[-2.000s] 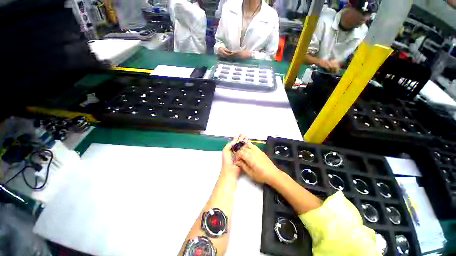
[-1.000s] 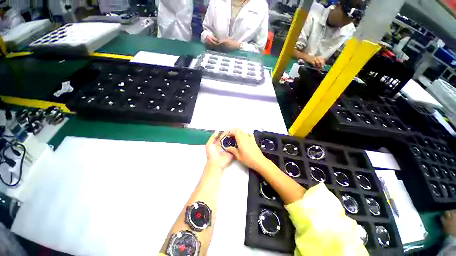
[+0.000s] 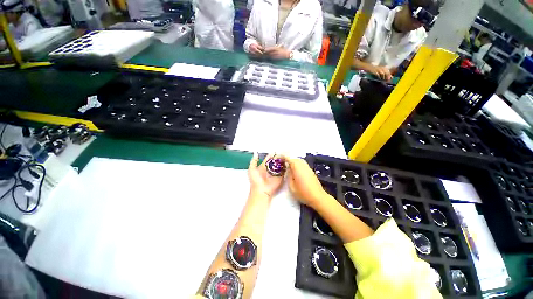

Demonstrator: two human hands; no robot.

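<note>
A round watch head (image 3: 275,166) with a lit pink-purple display rests in my left hand (image 3: 263,180), face up, above the far edge of the white sheet. My right hand (image 3: 300,181) touches its right side with the fingertips. Two more watch heads lie in a row on my bare left forearm: one near the middle (image 3: 242,252) and one nearer me (image 3: 223,285), both with red glowing displays. A black foam tray (image 3: 304,257) at the right holds several watch heads in square pockets; my right arm covers part of it.
A white sheet (image 3: 134,216) lies under my left arm. A filled black tray (image 3: 169,108) is at the upper left, a clear blister tray (image 3: 280,80) beyond. A yellow-wrapped post (image 3: 403,105) stands behind the right tray. Cables (image 3: 26,184) lie at far left. People in white coats work opposite.
The held watch head's display now shows pink-purple and faces up more openly. My right fingers have moved from over it to its right side. The view has shifted slightly.
</note>
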